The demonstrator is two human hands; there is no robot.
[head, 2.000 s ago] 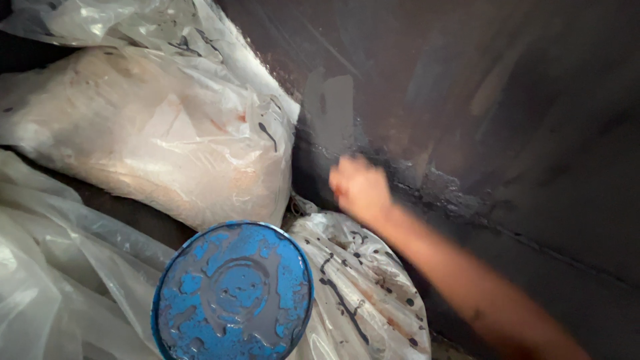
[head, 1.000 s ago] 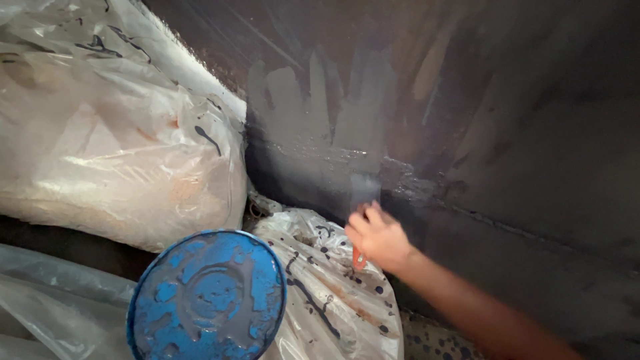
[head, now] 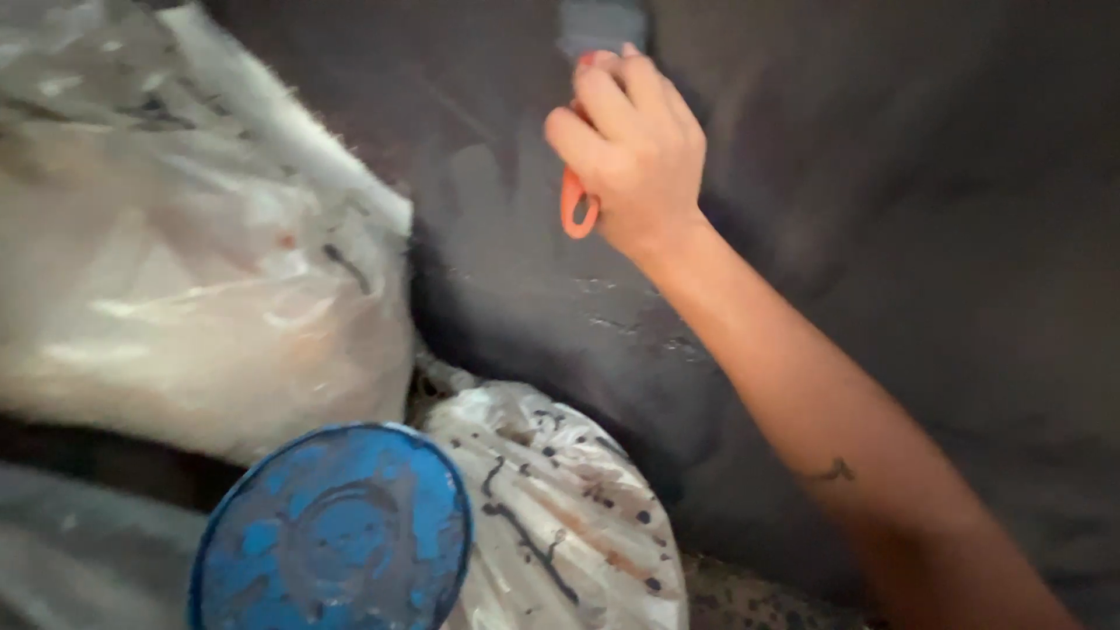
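My right hand [head: 634, 144] is closed around the orange handle [head: 577, 206] of a paintbrush. The grey-coated bristles [head: 602, 26] lie against the dark wall [head: 490, 201] near the top of the view, and the handle's looped end sticks out below my palm. Grey paint covers part of the wall in wet-looking strokes. At the lower left is a round blue lid [head: 341, 534], smeared with grey paint; whether it sits on a can is hidden. My left hand is out of view.
A large bulging bag under clear plastic sheeting [head: 201, 289] fills the left side. Beside the blue lid, a plastic-wrapped bundle [head: 569, 525] spotted with dark paint stands close to the wall. Speckled floor [head: 752, 604] shows at the bottom.
My right hand has moved up the wall with the brush, from low near the wrapped bundle one second ago. The grey painted area on the wall is wider than two seconds ago.
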